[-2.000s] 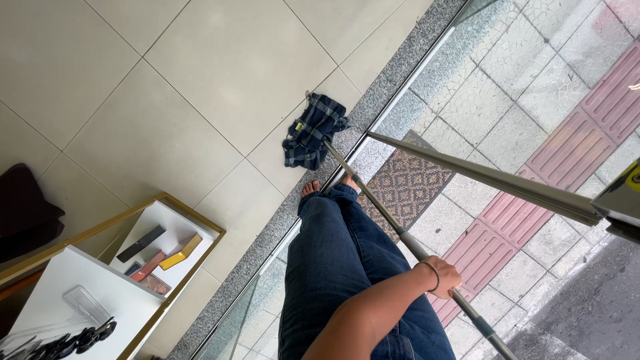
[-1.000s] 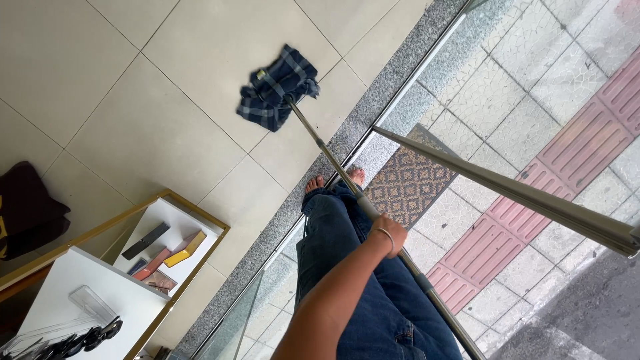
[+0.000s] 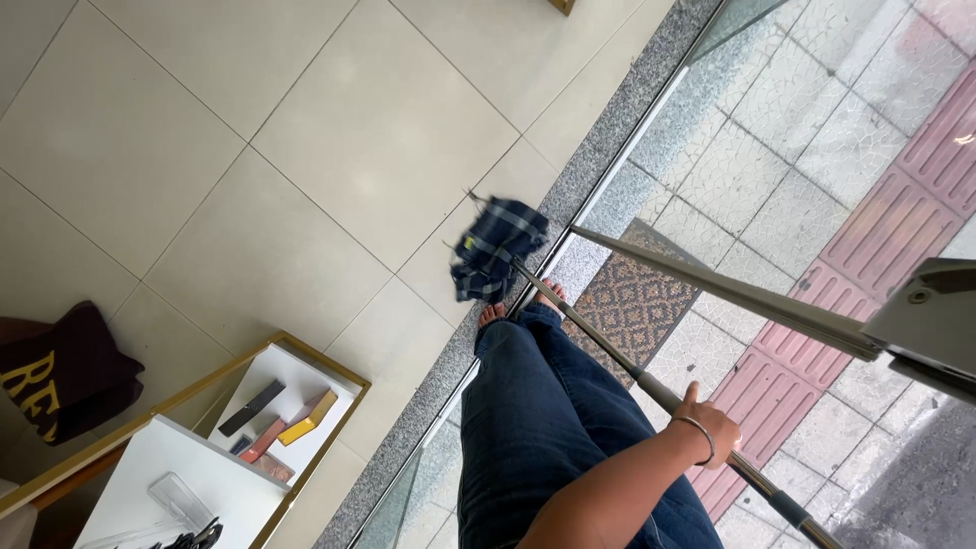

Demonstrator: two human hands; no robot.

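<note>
My left hand (image 3: 709, 435) grips the metal mop handle (image 3: 610, 347) at the lower right, one finger raised and a bangle on the wrist. From there the handle slants up and left to the mop head (image 3: 499, 248), which is wrapped in dark blue plaid cloth and blurred. The cloth lies on the beige tile floor beside the granite threshold (image 3: 568, 187), just beyond my bare feet (image 3: 492, 314). The handle's upper end leaves the frame at the bottom right. My right hand is out of view.
A brass-framed display case (image 3: 366, 381) with small boxes and eyewear stands lower left. Beside it sits a dark item with yellow letters (image 3: 69, 374). A glass door's metal rail (image 3: 724, 293) spans a patterned doormat (image 3: 637, 297); paving lies outside.
The mop head has moved from farther out on the tiles back to the threshold near my feet. My left hand has moved right and down in view, still on the handle.
</note>
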